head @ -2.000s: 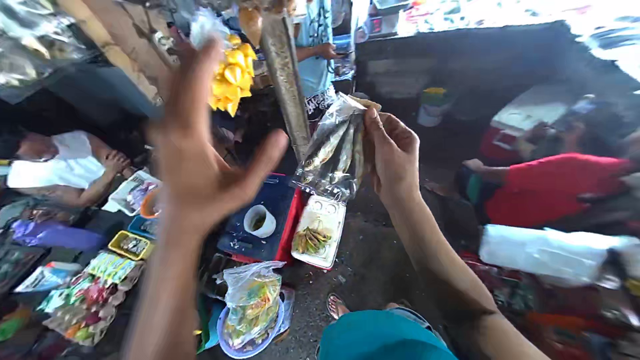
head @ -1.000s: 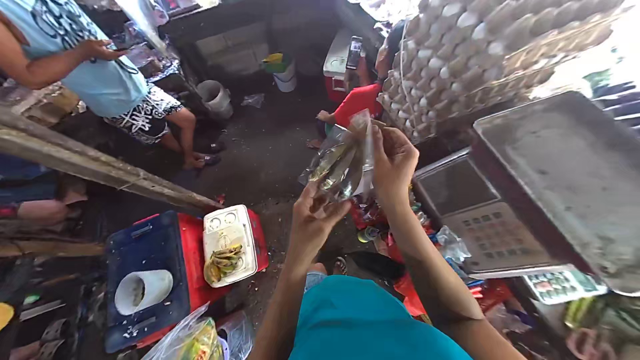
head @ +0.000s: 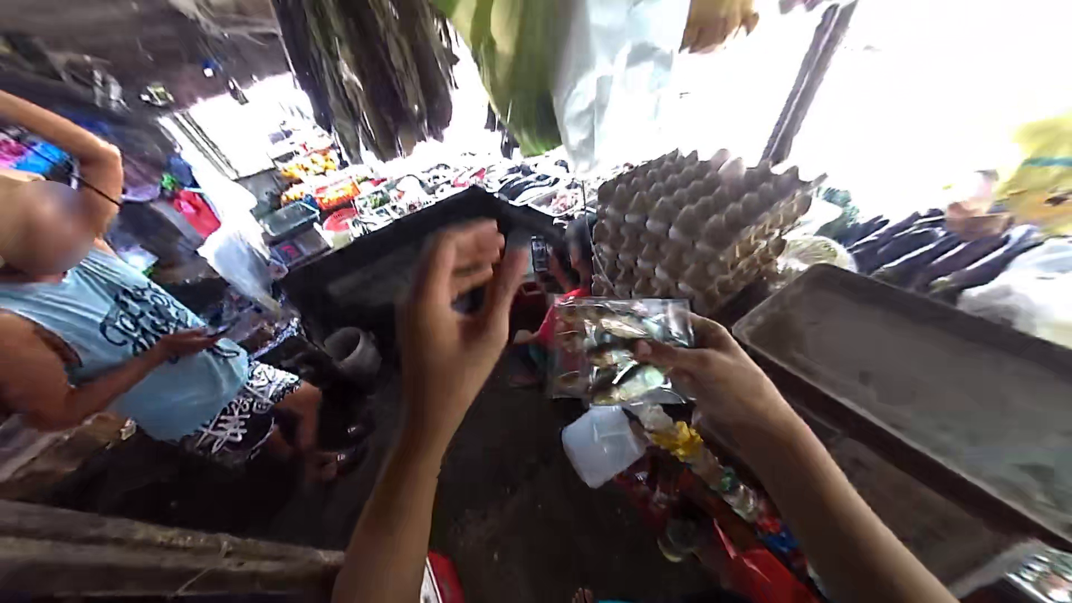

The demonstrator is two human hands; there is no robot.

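My right hand (head: pixel 720 368) grips the right edge of a clear plastic bag (head: pixel 620 347) that holds several small fish. The bag hangs flat in front of me, its fish lying side by side. Raised to the left of it, my left hand (head: pixel 461 310) has its fingers apart and somewhat curled, slightly blurred, and touches nothing. Below the bag is a whitish translucent plastic container (head: pixel 601 445).
Stacked egg trays (head: pixel 695 226) stand behind the bag, beside a large metal pan (head: pixel 930 377) at the right. A person in a light blue shirt (head: pixel 159 343) is at the left, near a grey bucket (head: pixel 352 353). A wooden beam (head: pixel 167 548) crosses the lower left.
My left hand was at the bag one second ago and is now away from it, to the left. My right hand has kept the bag. The view has tilted up.
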